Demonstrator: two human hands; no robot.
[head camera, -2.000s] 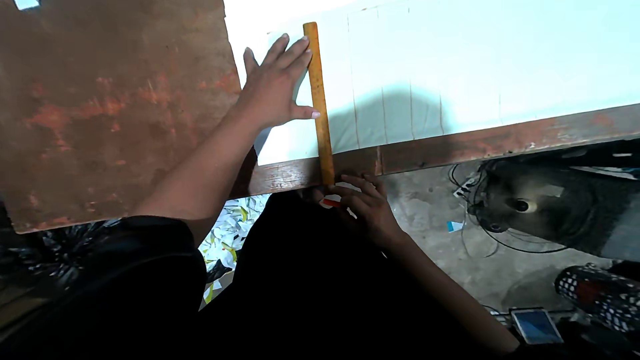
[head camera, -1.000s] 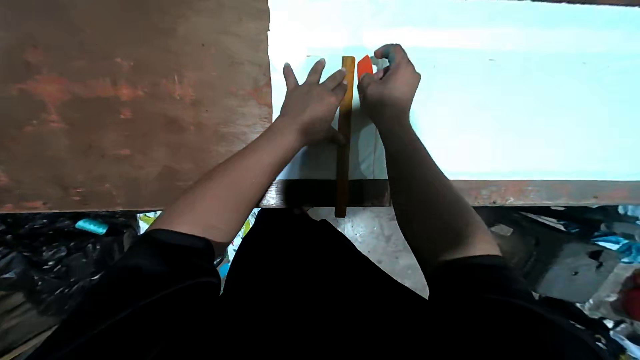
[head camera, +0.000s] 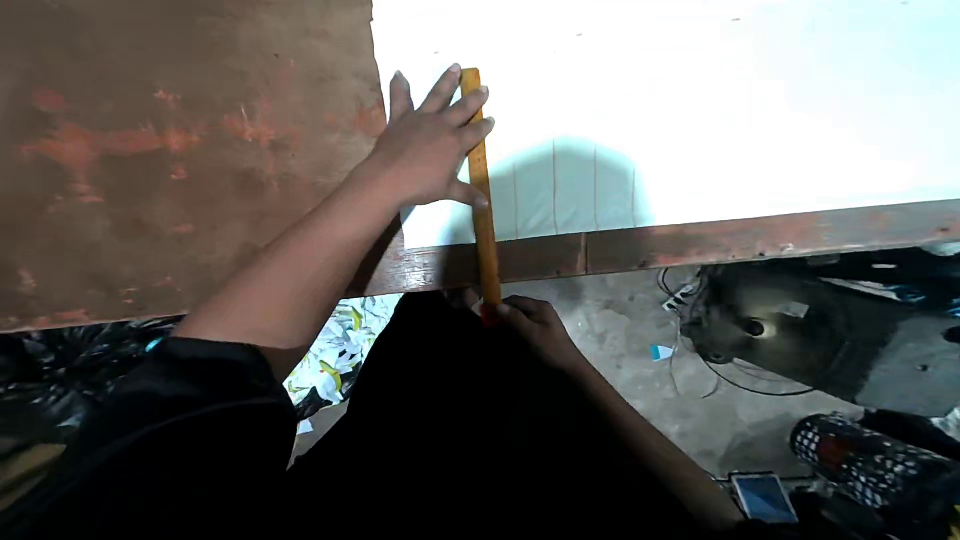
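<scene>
A yellow wooden ruler (head camera: 484, 225) lies across white sheet material (head camera: 720, 112), its near end sticking out past the table edge. My left hand (head camera: 435, 142) presses on the ruler with spread fingers, the thumb lower down on it. Thin lines run along the sheet just right of the ruler, roughly parallel to it. My right hand (head camera: 536, 322) is below the table edge at the ruler's near end, its fingers closed around a small red object (head camera: 489, 315), mostly hidden; what it is cannot be told from this frame.
A brown, worn board (head camera: 150, 165) covers the table's left part. The wooden table edge (head camera: 720, 240) runs across in front of me. Paper scraps (head camera: 337, 352) lie below at left. At lower right are a dark machine part (head camera: 780, 330), cables, and a phone-like device (head camera: 763, 497).
My right hand has come down from beside the ruler's far end to below the table edge, with the red object. My left hand stays on the ruler. The view has shifted.
</scene>
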